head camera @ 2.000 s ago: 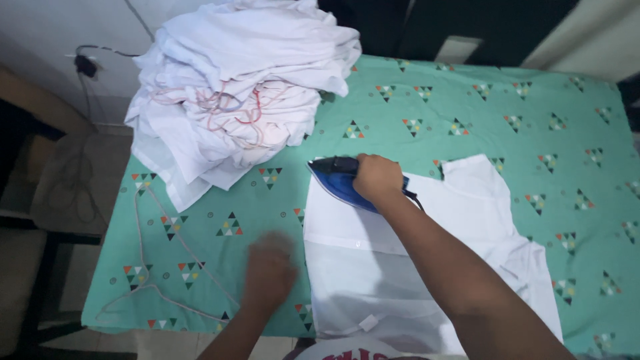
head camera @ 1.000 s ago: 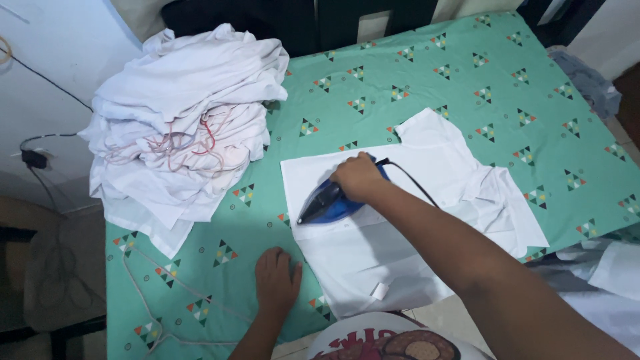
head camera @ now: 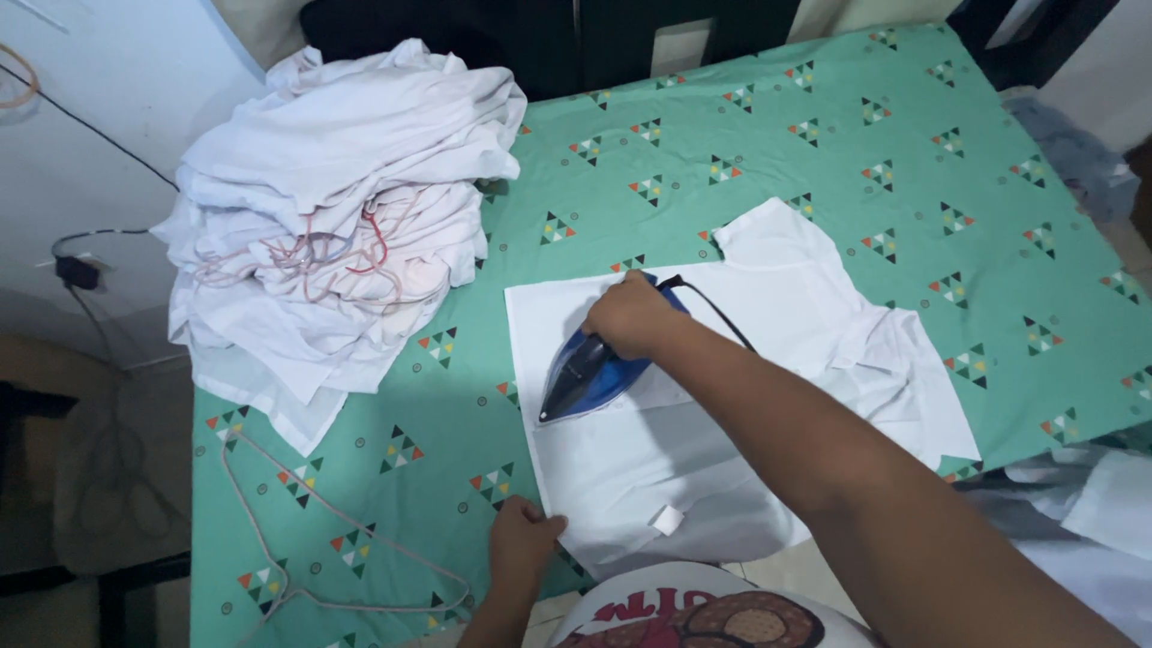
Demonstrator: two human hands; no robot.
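Note:
A white short-sleeved shirt (head camera: pixel 774 315) lies spread on a table with a green patterned cloth (head camera: pixel 585 207). My right hand (head camera: pixel 634 315) is closed around the handle of a blue and black clothes iron (head camera: pixel 580 378), which rests on the shirt with its tip toward the shirt's left edge. The iron's black cord runs back over the shirt and passes behind my forearm. My left hand (head camera: pixel 526 535) is at the shirt's near left edge, thumb at the fabric; whether it pinches the cloth cannot be told. A small white tag (head camera: pixel 667 520) shows on the shirt.
A large heap of white clothes (head camera: pixel 342 162) stands at the table's back left. A wire hanger (head camera: pixel 351 607) lies at the near left. A plug with a cord (head camera: pixel 76 272) is at the wall on the left. More white fabric (head camera: pixel 1062 504) is beyond the table's right near edge.
The iron in my right hand has moved from near the shirt's far left corner toward me, and its tip has turned nearer. My left hand has come to the shirt's edge. The view has shifted.

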